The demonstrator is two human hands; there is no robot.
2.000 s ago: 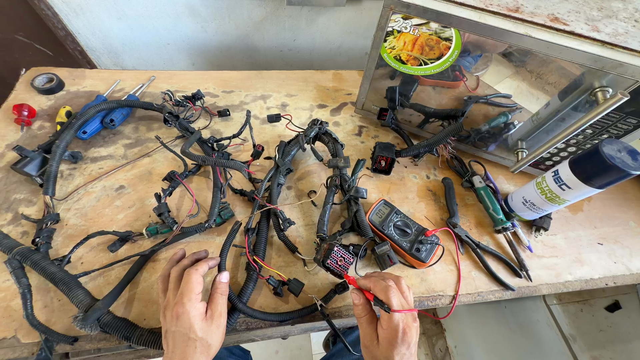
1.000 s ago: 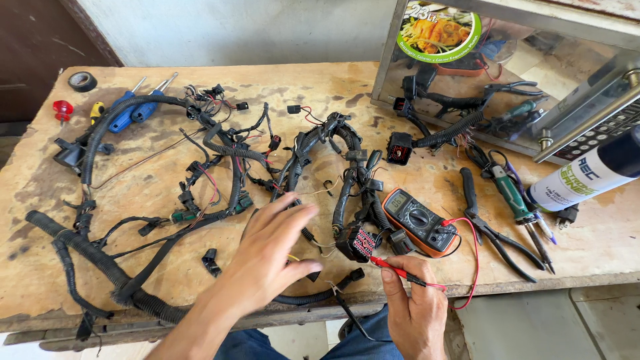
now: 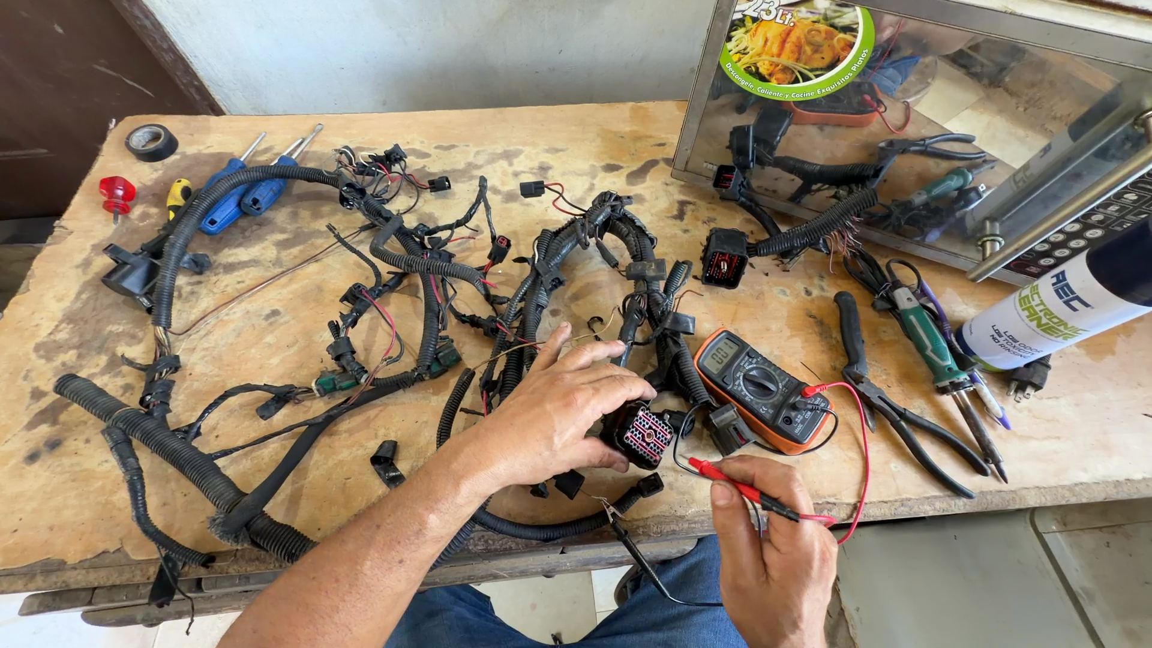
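Observation:
My left hand (image 3: 562, 409) grips a black multi-pin connector (image 3: 646, 436) of the wiring harness (image 3: 540, 297), its pin face turned up. My right hand (image 3: 774, 531) holds the red multimeter probe (image 3: 738, 486), its tip beside the connector, not plainly touching it. The orange-edged digital multimeter (image 3: 760, 387) lies just behind, its display lit with digits and a red lead running to the probe. A black lead with an alligator clip (image 3: 614, 515) hangs at the table's front edge, near the end of a corrugated tube (image 3: 558, 526). The harness spreads leftward in black loom and tape.
Black-handled pliers (image 3: 891, 405), a green soldering iron (image 3: 927, 337) and a cleaner spray can (image 3: 1053, 310) lie on the right. A microwave oven (image 3: 900, 117) stands behind them. Black tape (image 3: 151, 142), blue screwdrivers (image 3: 225, 202) and a red-handled tool (image 3: 117, 193) lie at the back left.
My left hand has moved from the harness on the left to the multi-pin connector and taken hold of it. The red probe's tip has come away from the connector's face.

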